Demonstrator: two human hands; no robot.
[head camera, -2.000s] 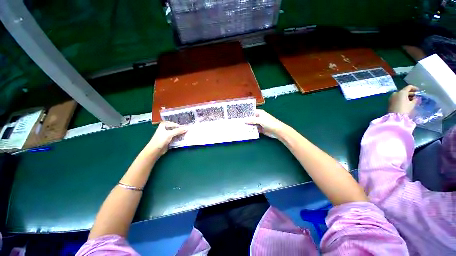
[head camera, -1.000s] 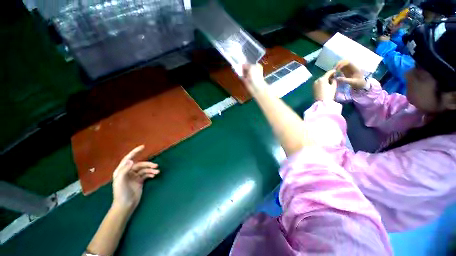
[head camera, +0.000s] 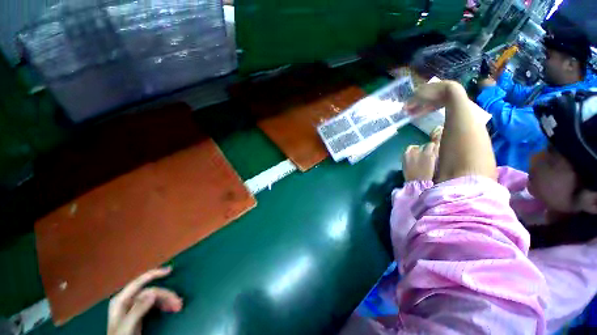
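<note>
A thin, glossy sheet with grey speckled blocks in a grid (head camera: 368, 118) is at the near edge of the right-hand brown board. My right hand (head camera: 429, 98) is at its right end with the fingers on it, slightly blurred. A second, whiter sheet (head camera: 373, 145) shows partly from under it; the rest is hidden. I cannot tell if the two touch. My left hand (head camera: 141, 302) is at the bottom left, empty, fingers apart and curled, cut off by the lower edge of the picture.
A large brown board (head camera: 144, 226) lies at left, another brown board (head camera: 304, 131) beyond it. The shiny green bench (head camera: 294, 262) runs along the front. A neighbouring person in pink (head camera: 569, 275) sits close at right, by a white box (head camera: 481, 116). Plastic-wrapped goods (head camera: 131, 52) stand behind.
My right hand has carried the patterned sheet from in front of me to the right and down over the second sheet. My left hand has let go of it. The view has turned right.
</note>
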